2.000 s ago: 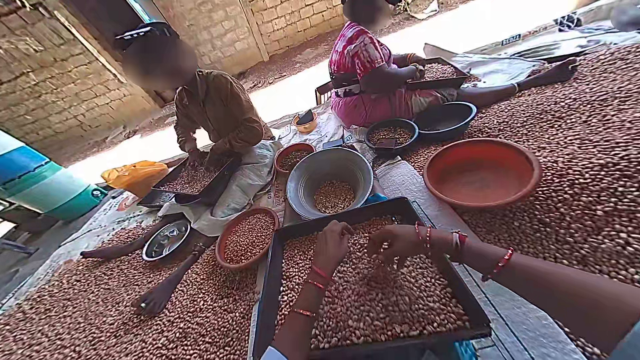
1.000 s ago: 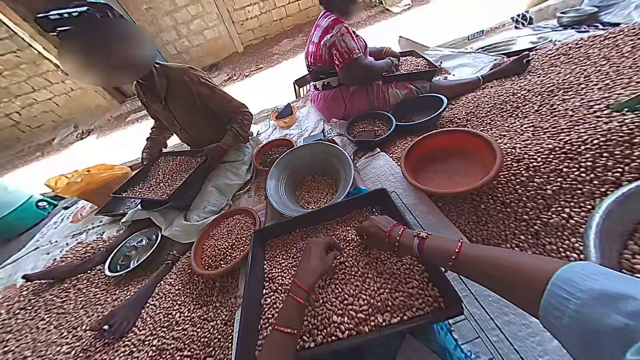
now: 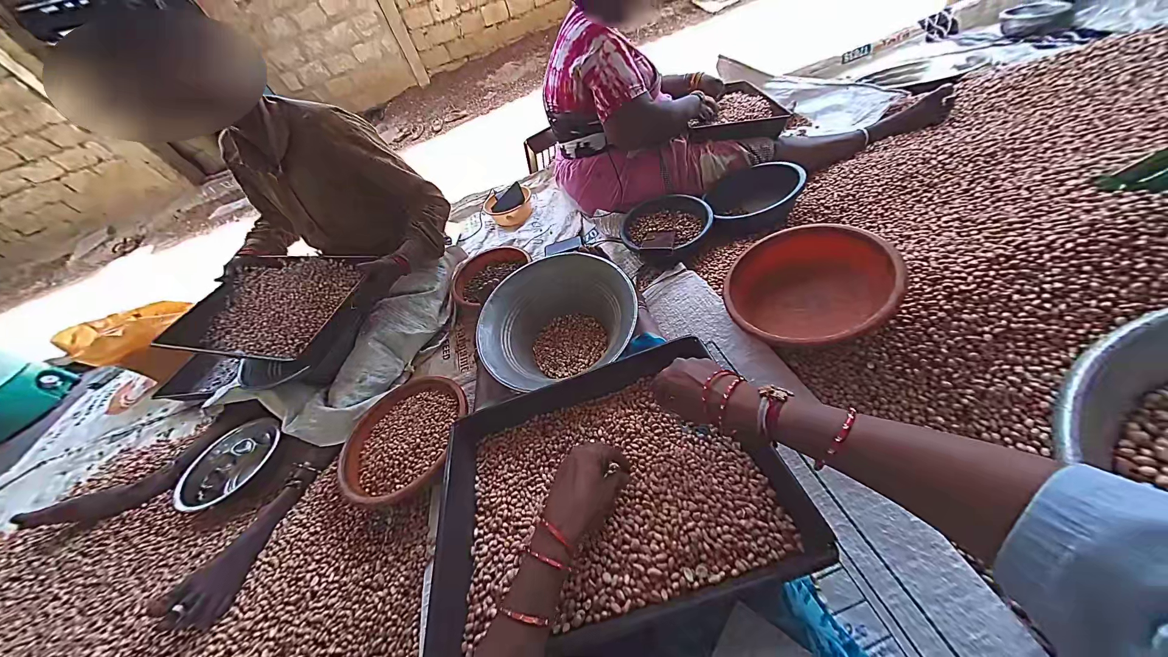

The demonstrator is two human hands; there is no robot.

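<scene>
A black rectangular tray (image 3: 454,520) full of reddish-brown nuts or beans (image 3: 675,511) lies in front of me. Over its middle, my left hand (image 3: 589,484) touches the nuts with curled fingers; whether it pinches any is hidden. My right hand (image 3: 684,391) is at the tray's far right edge, fingers bent down and partly hidden, with red bangles on the wrist. Just beyond the tray stands a metal basin (image 3: 511,319) with some nuts at its bottom. A clay-coloured bowl of nuts (image 3: 406,443) sits left of the tray, and an empty orange-red bowl (image 3: 812,283) stands beyond my right forearm.
A person (image 3: 328,182) at left holds a tray of nuts (image 3: 283,306); another person (image 3: 630,109) sits at the back with a tray. Dark basins (image 3: 757,187), a steel plate (image 3: 228,464) and a metal basin (image 3: 1086,401) at right stand around. Heaped nuts (image 3: 985,274) spread over both sides.
My right hand has moved from over the middle of the nuts to the tray's far right edge. The person at left has raised their tray. The view has shifted.
</scene>
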